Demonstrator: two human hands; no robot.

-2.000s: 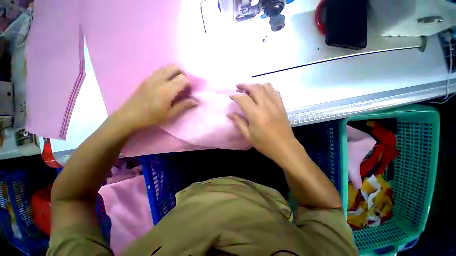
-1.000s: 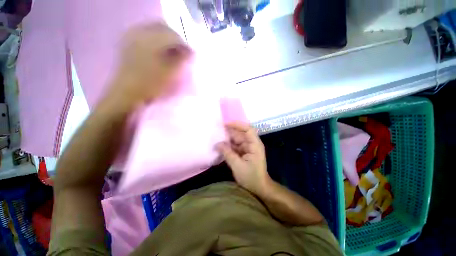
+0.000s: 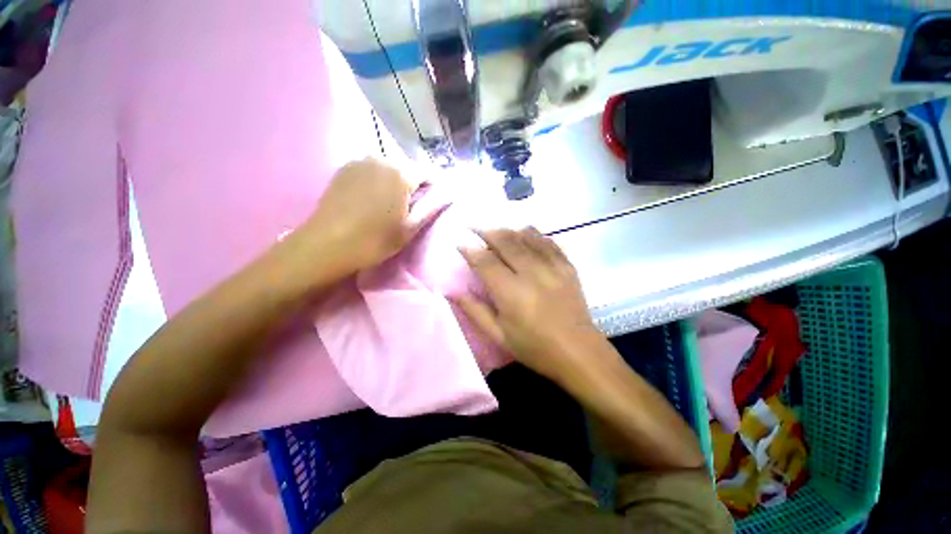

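Observation:
A large pink garment panel lies over the left of the table. A smaller pink cut piece lies on it, its loose end hanging at the front edge. My left hand is closed on the gathered pink cloth just in front of the needle area. My right hand lies on the cloth to the right, fingers bent over its edge. The needle area of the white sewing machine is under bright light. The presser foot is hidden by glare.
A black box with a red ring-shaped item sits on the machine bed. A green basket with red, yellow and white scraps is at lower right. A blue crate is below the table's front edge.
The view has tilted up, showing more of the machine head. Both hands have brought the lifted pink cloth to the needle area. The small piece now hangs folded at the front.

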